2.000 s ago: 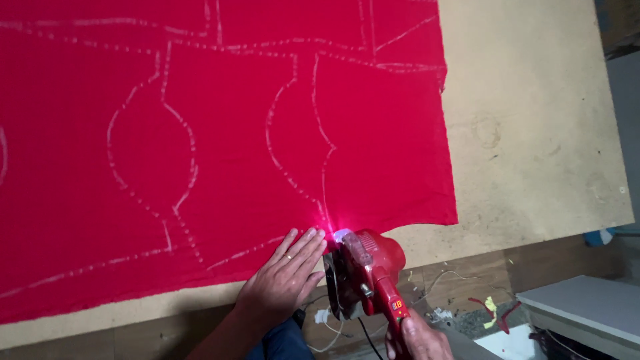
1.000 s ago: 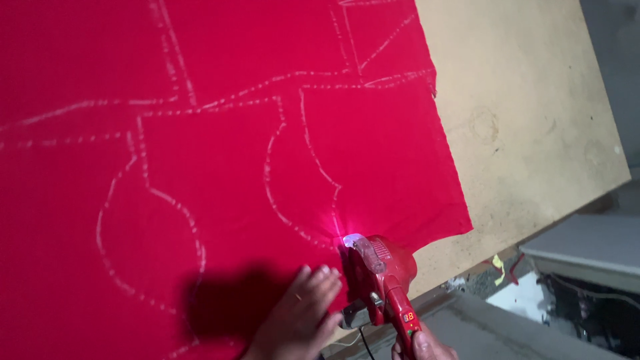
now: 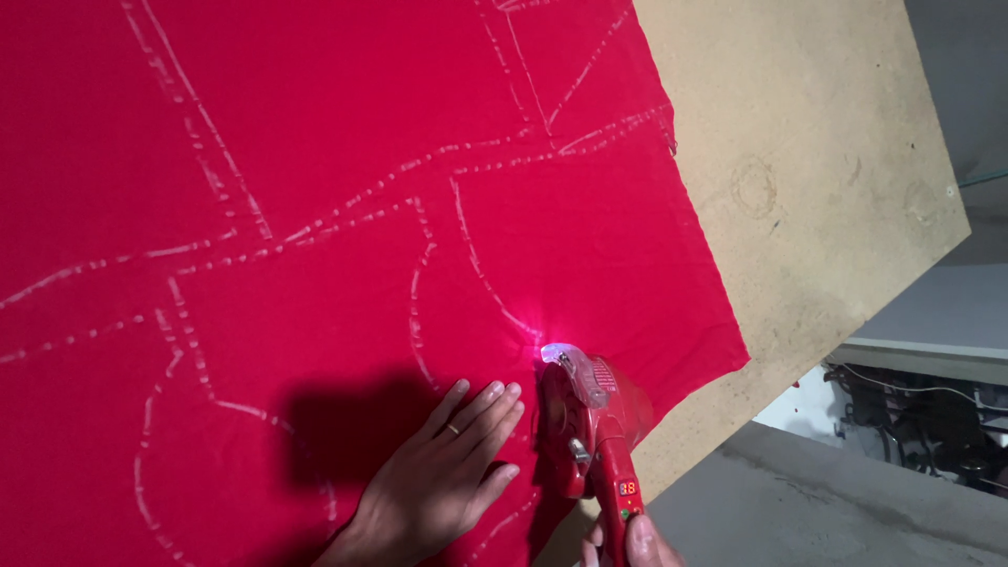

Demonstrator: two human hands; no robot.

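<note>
Red fabric marked with white chalk outlines lies spread over a table. My right hand grips the handle of a red handheld electric fabric cutter at the lower middle. The cutter has a lit front guard, a small lit display and a lever on its side; its nose is at the end of a curved chalk line. My left hand, with a ring on one finger, rests palm down on the fabric just left of the cutter, fingers fairly close together. The cutting blade itself cannot be made out.
The bare tabletop shows beyond the fabric's right edge, with a ring-shaped stain on it. Past the table's lower right edge, an open compartment holds dark tangled items and a pale cord. A dark shadow falls on the fabric left of my left hand.
The cutter has moved further up into the fabric, along the chalk lines. My left hand, earlier near the fabric's lower edge, now lies flat further in. The view has shifted and turned.
</note>
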